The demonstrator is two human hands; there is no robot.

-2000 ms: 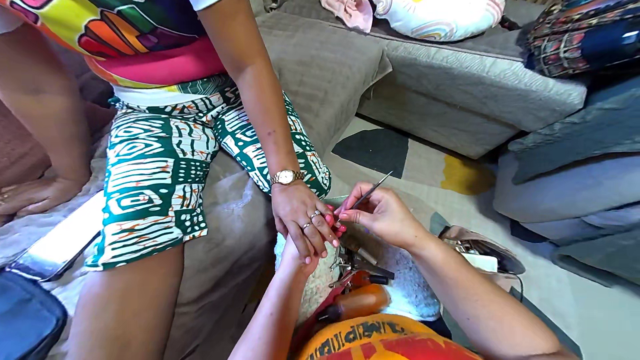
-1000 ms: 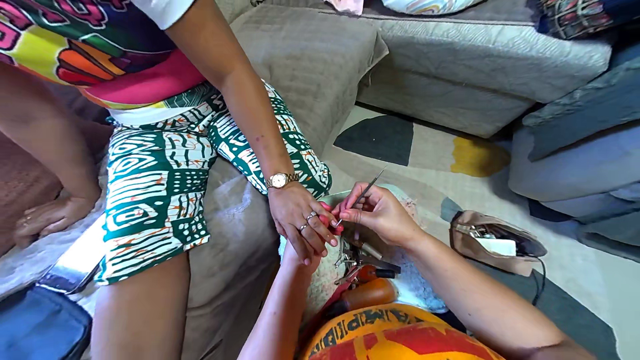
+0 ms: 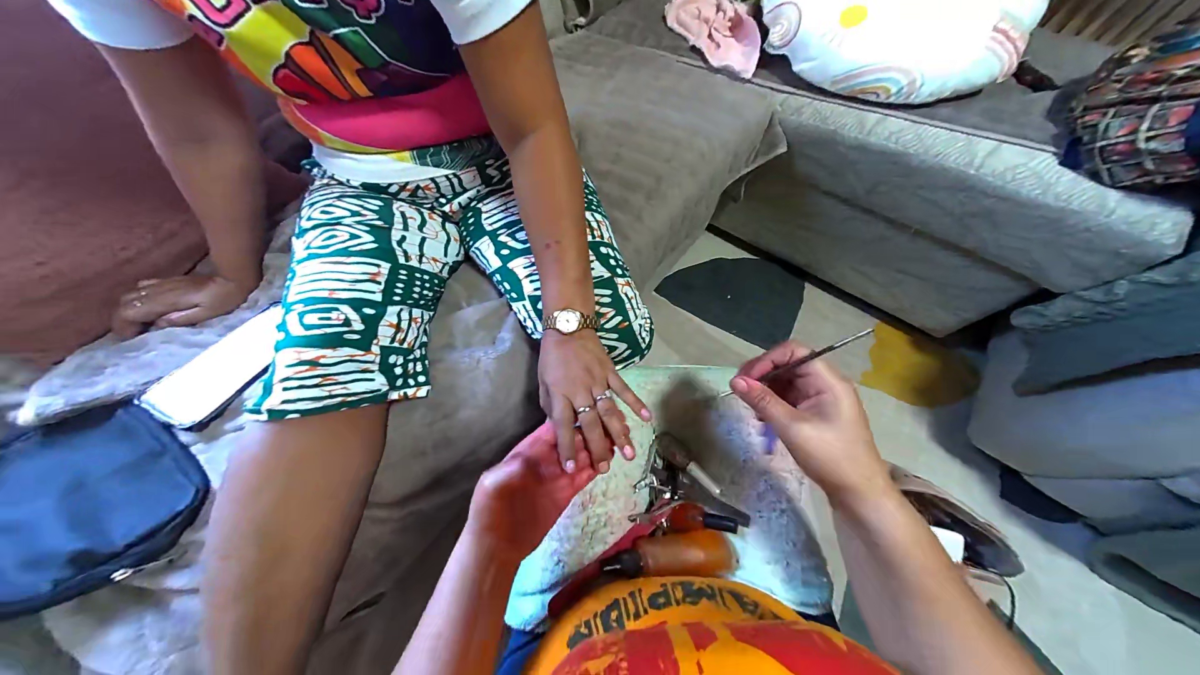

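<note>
My left hand (image 3: 532, 487) is palm up under the fingers of another person's hand (image 3: 586, 389), supporting them. That hand wears rings and a gold-tone wristwatch (image 3: 569, 322). To the right, apart from it, my right hand (image 3: 802, 398) pinches a thin metal manicure tool (image 3: 830, 348) between thumb and fingers, its long end pointing up and right. A light towel (image 3: 778, 525) lies below, between my arms. On it are an orange-brown bottle (image 3: 684, 554), a small red bottle with a black cap (image 3: 698, 518) and several metal implements (image 3: 664, 478).
The other person sits on a grey sofa (image 3: 656, 122), one hand (image 3: 183, 300) resting on it. Near that person lie a white flat object (image 3: 211, 370) and a dark blue zip case (image 3: 94, 502). An open bag (image 3: 966, 525) stands on the patterned rug (image 3: 731, 295) at right.
My right hand with the tool has moved right, away from the other person's fingers, which it was touching or close beside before. My left hand still supports those fingers.
</note>
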